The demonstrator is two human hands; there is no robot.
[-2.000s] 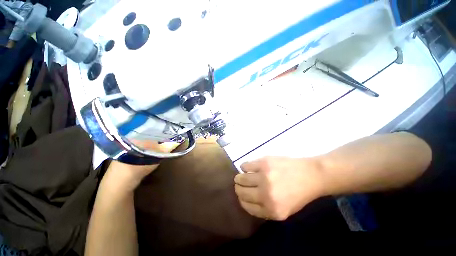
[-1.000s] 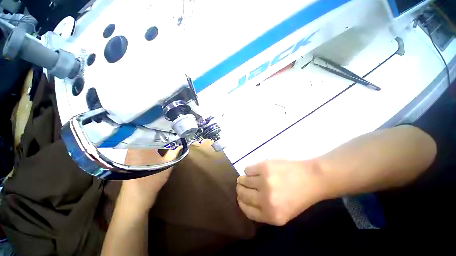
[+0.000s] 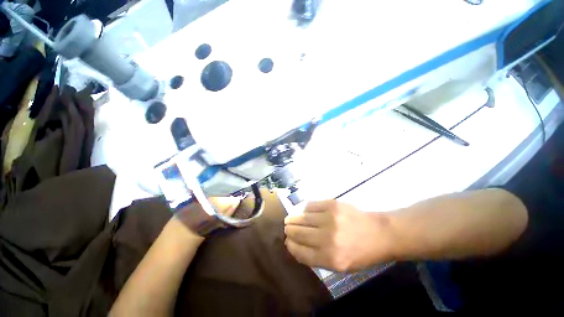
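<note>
The brown fabric point(image 3: 247, 272) lies under the needle area point(image 3: 284, 179) of the white JACK sewing machine point(image 3: 346, 56) and hangs down towards me. My right hand point(image 3: 337, 235) has its fingers curled closed at the cloth's right edge, just in front of the presser foot area. A small pale piece point(image 3: 290, 201) shows at its fingertips. My left hand point(image 3: 213, 213) lies on the cloth left of the needle, its fingers partly hidden behind the curved shiny guard point(image 3: 207, 204). Whether it grips the cloth cannot be seen.
Dark tweezers point(image 3: 433, 125) lie on the machine bed point(image 3: 396, 145) under the arm. A thick grey post point(image 3: 108, 62) sticks out at the head's left. More dark cloth point(image 3: 55, 229) is heaped at left. A marked strip point(image 3: 358, 282) runs along the table's front edge.
The view has shifted, so the machine head appears further right. My right hand is closer to the needle area. The cloth's right edge has drawn left, uncovering the marked strip.
</note>
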